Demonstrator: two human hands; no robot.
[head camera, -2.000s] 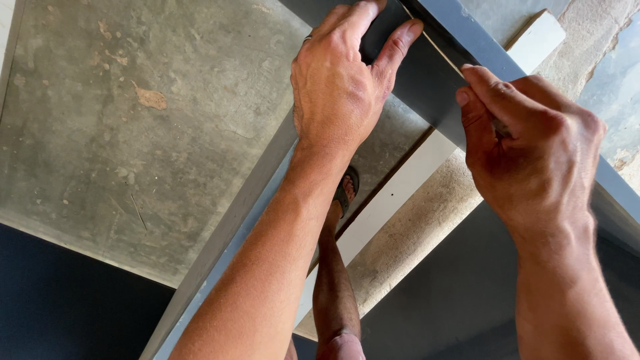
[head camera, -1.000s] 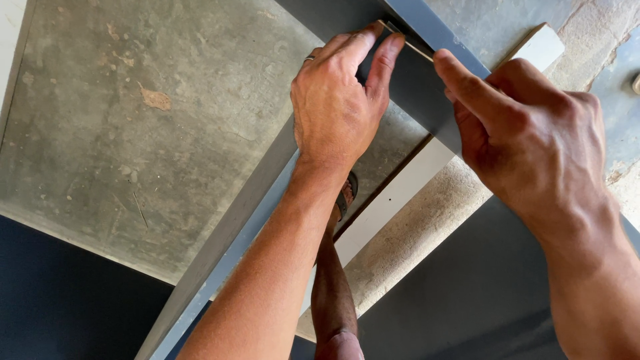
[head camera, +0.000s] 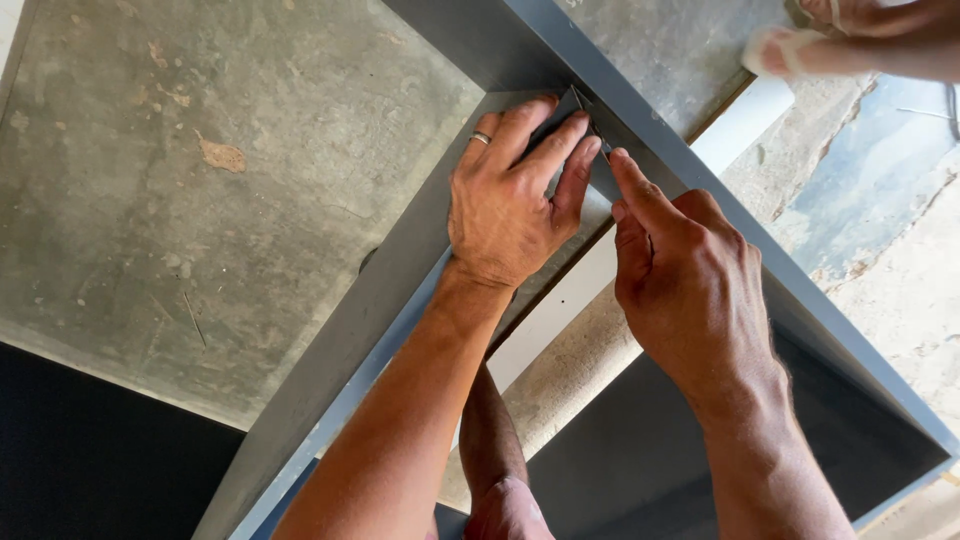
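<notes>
My left hand (head camera: 514, 202), with a ring on one finger, lies over a small dark grey panel (head camera: 559, 112) in an inner corner of a grey panel frame (head camera: 645, 124). Its fingertips are at the panel's thin edge, beside the frame's long side. My right hand (head camera: 697, 285) is just to the right, index finger extended at the lower end of that thin edge and thumb bent beneath. Whether it holds a slim tool or only touches the edge is hidden. Another grey panel (head camera: 375, 300) runs diagonally under my left forearm.
A white strip (head camera: 566, 300) crosses beneath the frame, its far end beyond the long side. Another person's arm or leg (head camera: 491, 427) shows at the bottom, and sandalled feet (head camera: 795, 52) at the top right. A dark panel (head camera: 105, 450) lies lower left on the stained concrete floor (head camera: 187, 225).
My right index finger has come closer to my left fingertips. A person's sandalled feet have appeared at the top right. The view has shifted somewhat.
</notes>
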